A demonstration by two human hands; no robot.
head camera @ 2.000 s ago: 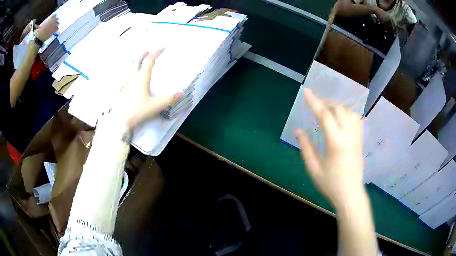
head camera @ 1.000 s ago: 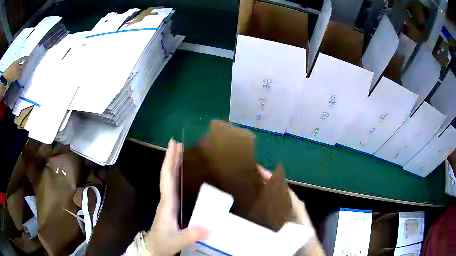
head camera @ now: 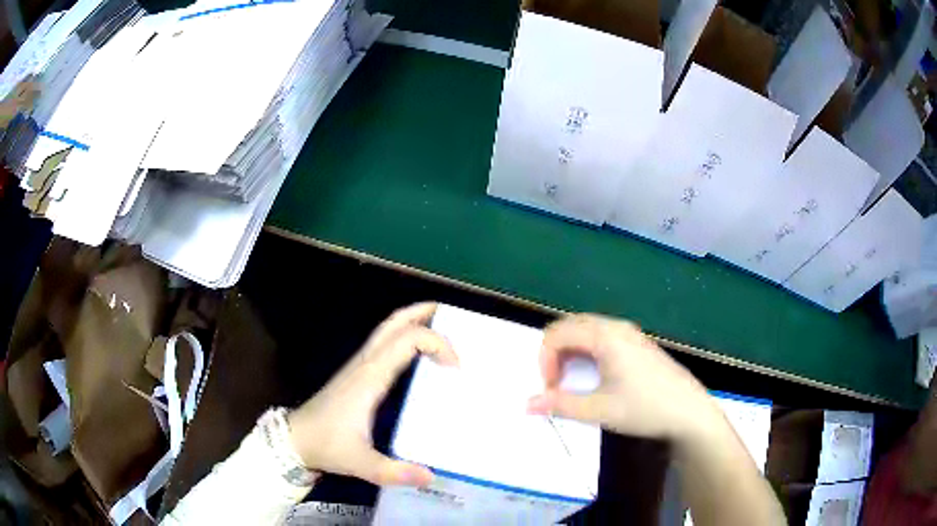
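Observation:
A white carton with blue edge lines is held in front of the bench edge, its bottom face turned up and covered by white flaps. My left hand grips its left side, thumb on the near edge and fingers over the far corner. My right hand is on the top face at the right, with thumb and fingertips pinched at a flap; a small white piece shows between the fingers. The carton's inside is hidden.
A stack of white blanks lies on the green bench at left. Erected cartons stand in a row at right. A brown bin with a white strap is lower left. Closed cartons lie below the bench at right. Part of a person shows at far right.
The carton was open with brown flaps spread; now its white flaps are folded over the end. My right hand has moved onto that face. The view has shifted, and the row sits higher in it.

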